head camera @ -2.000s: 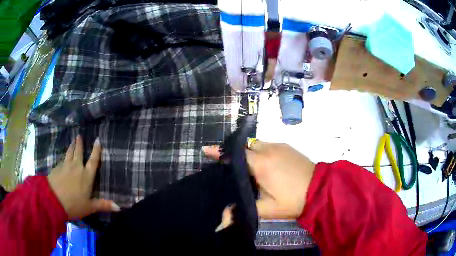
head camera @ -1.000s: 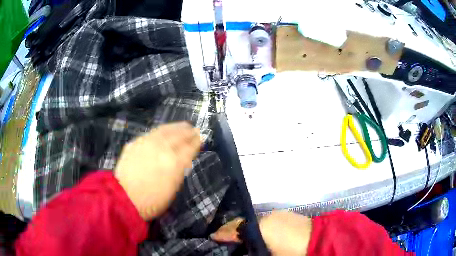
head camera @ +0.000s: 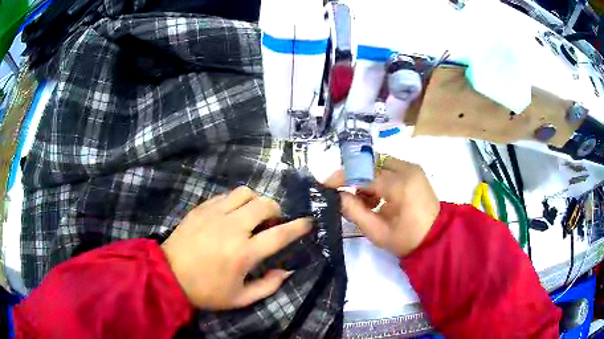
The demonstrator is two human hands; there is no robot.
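The dark plaid fabric (head camera: 152, 159) is heaped left of and under the needle area of the white sewing machine (head camera: 295, 79). A black strip (head camera: 335, 255) runs from just below the presser foot (head camera: 299, 155) down along the fabric's right edge. My left hand (head camera: 228, 251) lies on the plaid fabric, with a dark fold between its thumb and index finger. My right hand (head camera: 401, 205) is beside the grey-blue cylinder (head camera: 358, 159), its fingertips pinching the strip's upper right edge. The needle point is too blurred to tell.
Scissors with a yellow handle (head camera: 485, 200) and a green handle lie at right, near black cords and small tools. Cardboard (head camera: 457, 109) and a pale green sheet (head camera: 500, 73) are on the machine arm. A ruler tape (head camera: 387, 326) runs along the front edge.
My right hand has moved up from the front edge to beside the cylinder. My left hand has moved slightly down over the plaid fabric. The view has shifted, and the right sleeve partly covers the scissors.
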